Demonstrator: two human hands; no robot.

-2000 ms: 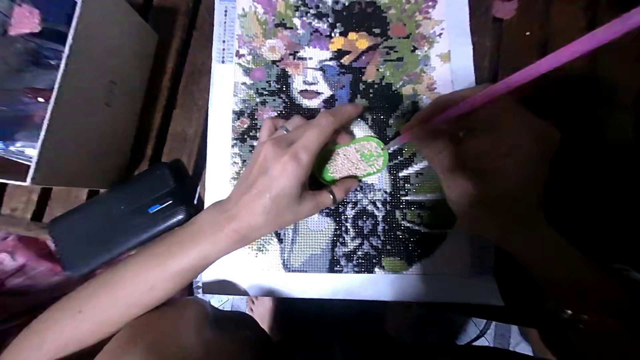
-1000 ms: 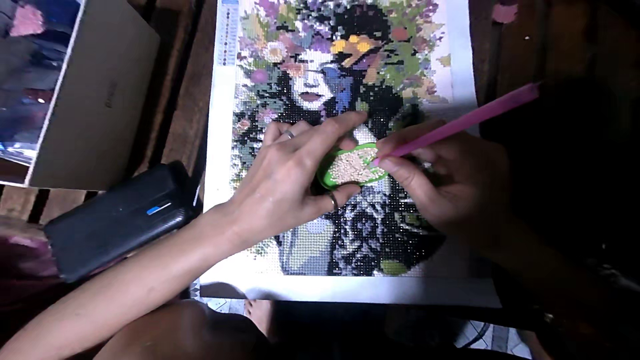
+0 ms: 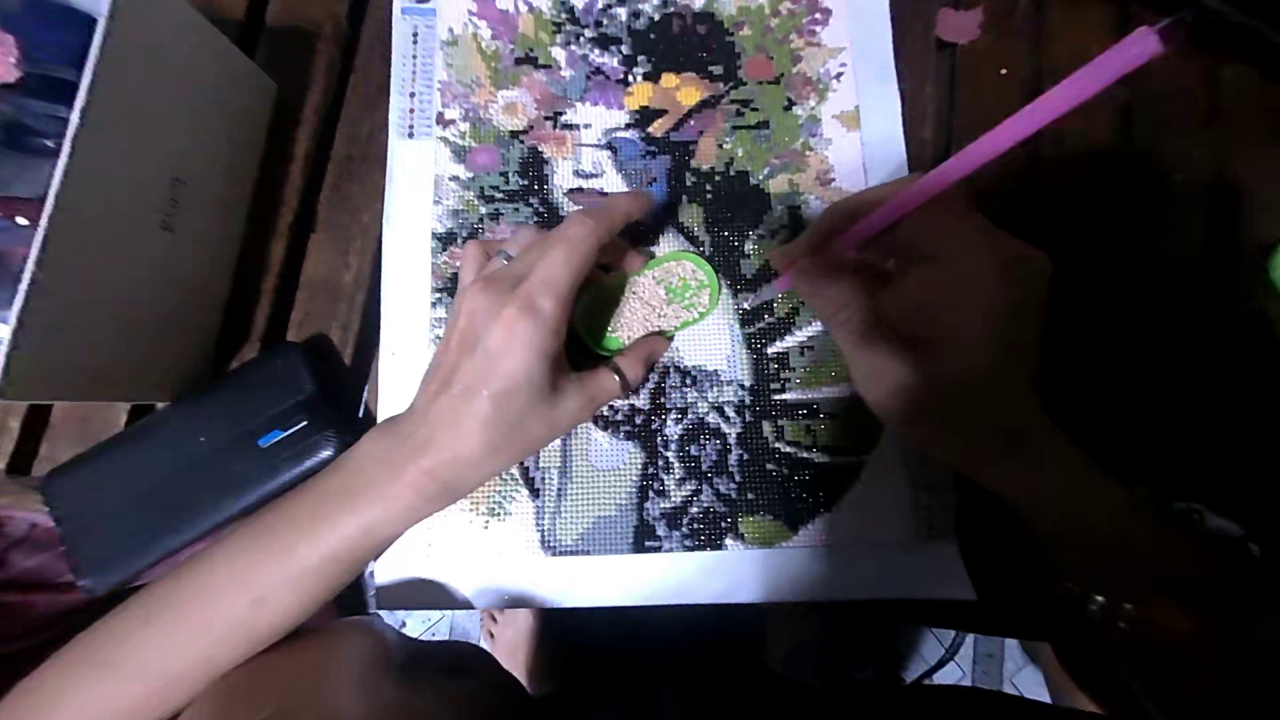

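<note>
A diamond painting canvas (image 3: pixel 700 450) of a figure among flowers lies on a dark slatted wooden table. My left hand (image 3: pixel 520 320) rests over its middle and holds a small green plastic tray (image 3: pixel 708 270) between thumb and fingers. Pale beige beads (image 3: pixel 650 305) fill much of the tray, with green bottom showing toward its right end. My right hand (image 3: pixel 900 290), in shadow, grips a pink applicator pen (image 3: pixel 1010 135). The pen's tip points down at the canvas just right of the tray, apart from it; whether it touches the canvas I cannot tell.
A cardboard box (image 3: pixel 140 220) with plastic packets inside stands at the upper left. Below it lies a black power bank (image 3: pixel 200 460), close to my left forearm. A small pink piece (image 3: pixel 960 25) sits on the table slats (image 3: pixel 1030 70) beyond the canvas. Deep shadow covers the right side.
One second ago the pen tip was over the beads in the green tray; now my right hand has moved it to the right, off the tray. My left hand still holds the tray.
</note>
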